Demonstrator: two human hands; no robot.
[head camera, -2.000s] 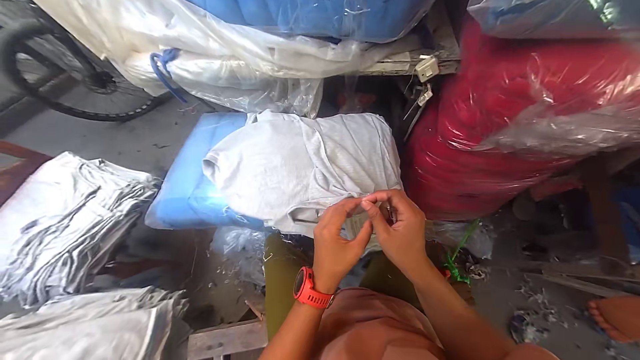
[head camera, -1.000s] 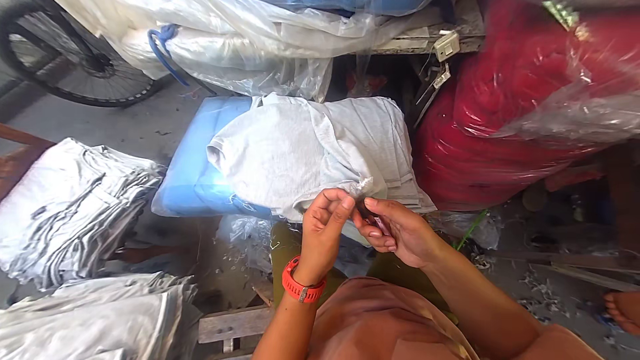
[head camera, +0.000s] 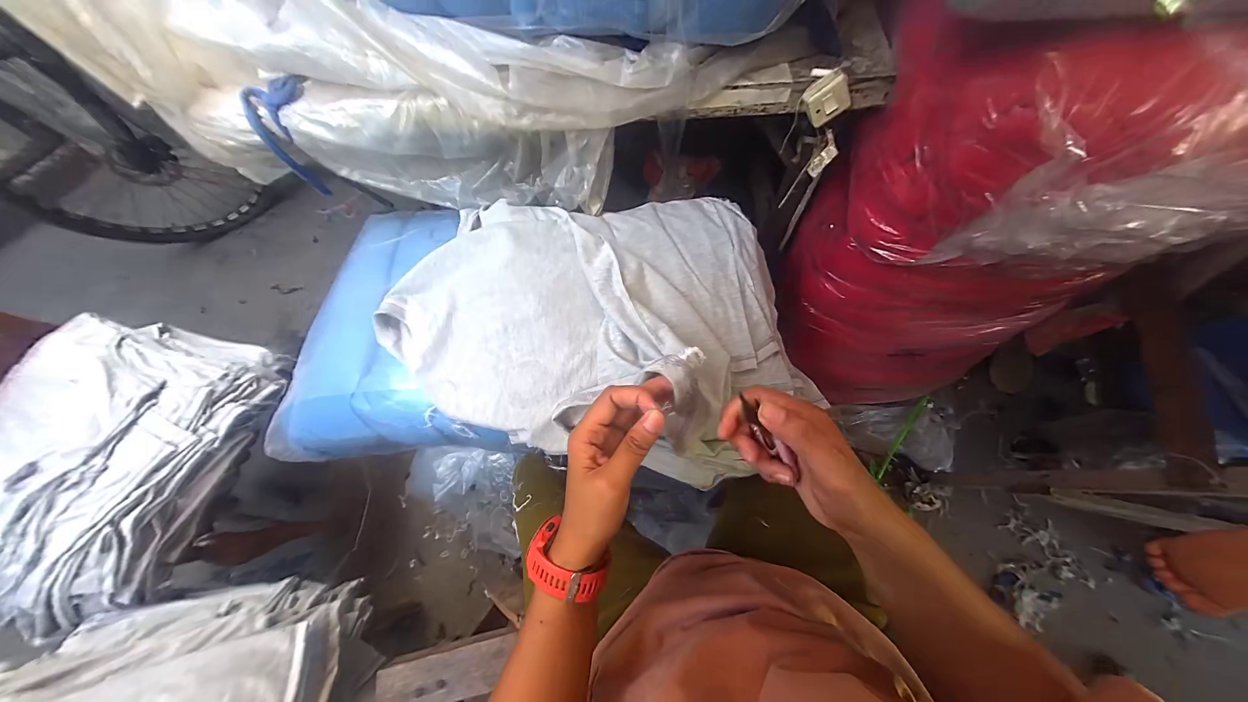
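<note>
A light grey knit garment lies spread over a stack of grey cloth and a blue plastic-wrapped bundle in front of me. My left hand, with a red watch on its wrist, is at the garment's near edge, thumb and finger pinched together; whether a thread or a bit of fabric is between them is too small to tell. My right hand is just to the right, closed on a small dark pointed tool, probably thread snips. A gap separates the two hands.
Piles of grey cloth stand at the left. Large red plastic-wrapped bundles are at the right, plastic-covered bundles across the back. A bicycle wheel is at the upper left. Another person's foot and thread scraps are at the lower right.
My hands were together two seconds ago and close one second ago; now they are apart, and the dark tool in my right hand shows more plainly.
</note>
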